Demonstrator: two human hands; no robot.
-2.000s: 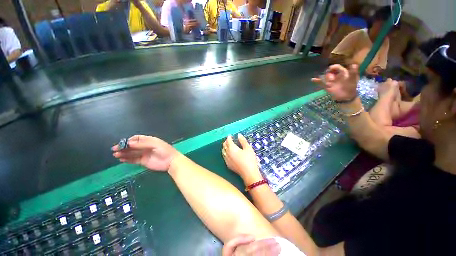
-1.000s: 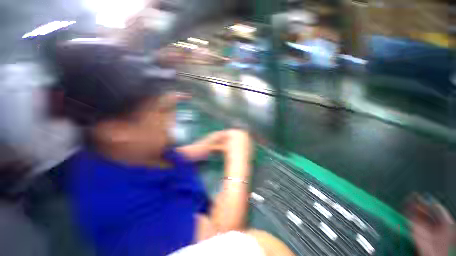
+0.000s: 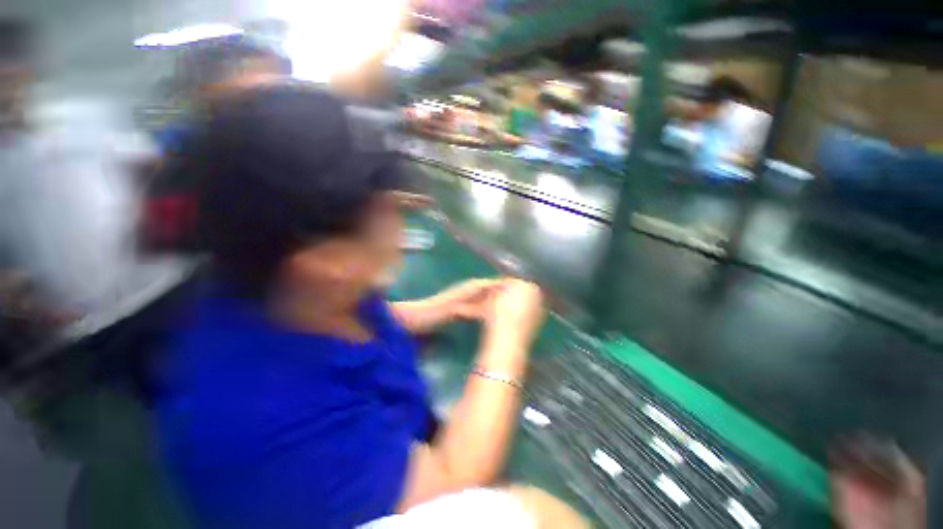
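Observation:
My left hand is at the lower right edge, blurred and cut off by the bottom of the picture. A dark patch shows at its fingers, but I cannot tell whether it is a held part. My right hand is not in view. Left of my left hand, a tray of dark pieces, several with white squares, lies on the bench beside the raised green edge. A white sleeve and some bare skin show at the bottom centre.
A person in a blue top and dark cap sits close by on the left, hands together above the bench. A green post stands beyond the tray. The dark conveyor runs along the right, with blurred people across it.
The view has swung far to the left since the first frame, from one neighbour to another. Since the second frame, the person in blue has shifted slightly right in the picture.

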